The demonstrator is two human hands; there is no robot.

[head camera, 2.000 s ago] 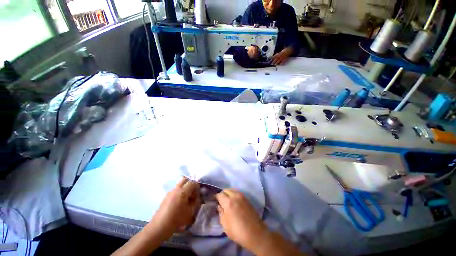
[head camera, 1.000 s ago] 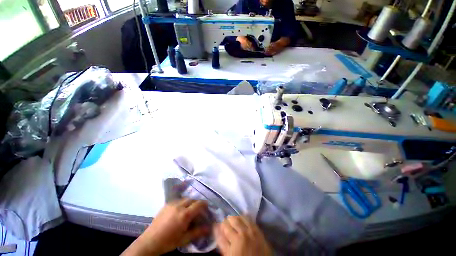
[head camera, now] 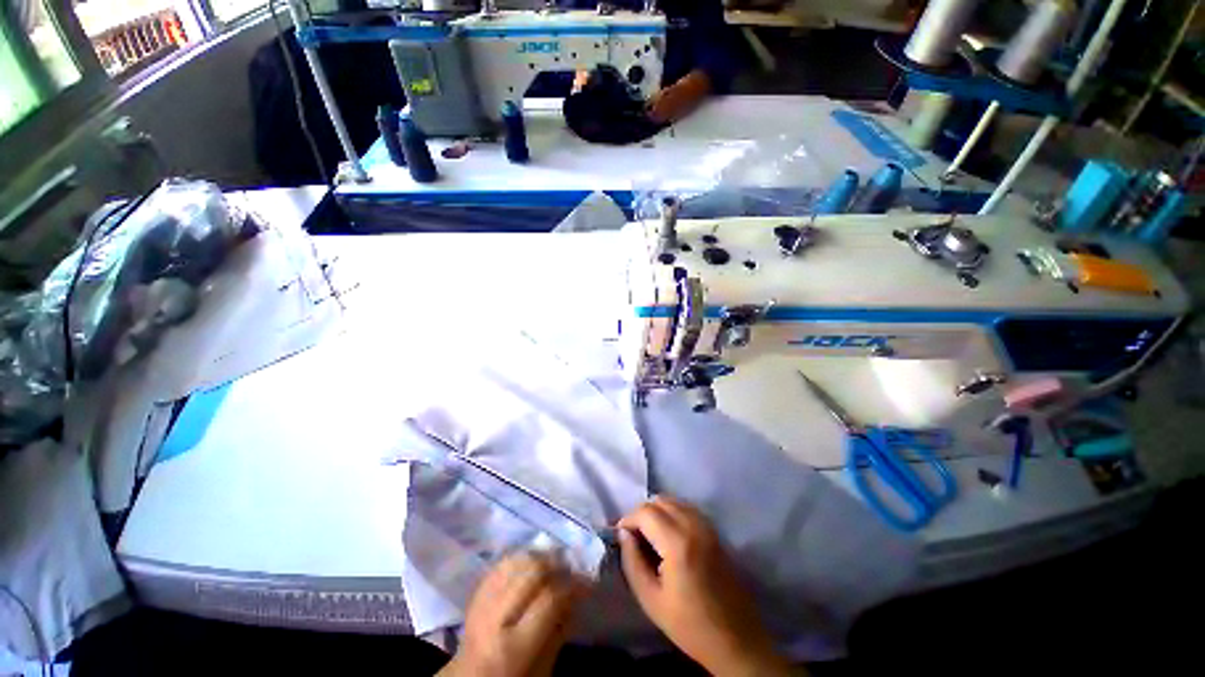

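The pale grey garment panel lies over the table's front edge, its upper part under the left end of the white sewing machine head. A narrow band with a thin dark slit runs diagonally across it. My left hand holds the cloth below the slit near the front edge. My right hand pinches the cloth at the slit's lower right end, thumb and forefinger together. What lies under my fingertips is hidden.
Blue-handled scissors lie on the machine bed, right of the panel. A pink item lies farther right. A crumpled plastic bag and hanging grey cloth are at left. Opposite, a person's hand is at another machine.
The slit band now lies open and flatter on the table, where the cloth was bunched in my hands. My right hand has moved up and right to the slit's end. The view has shifted.
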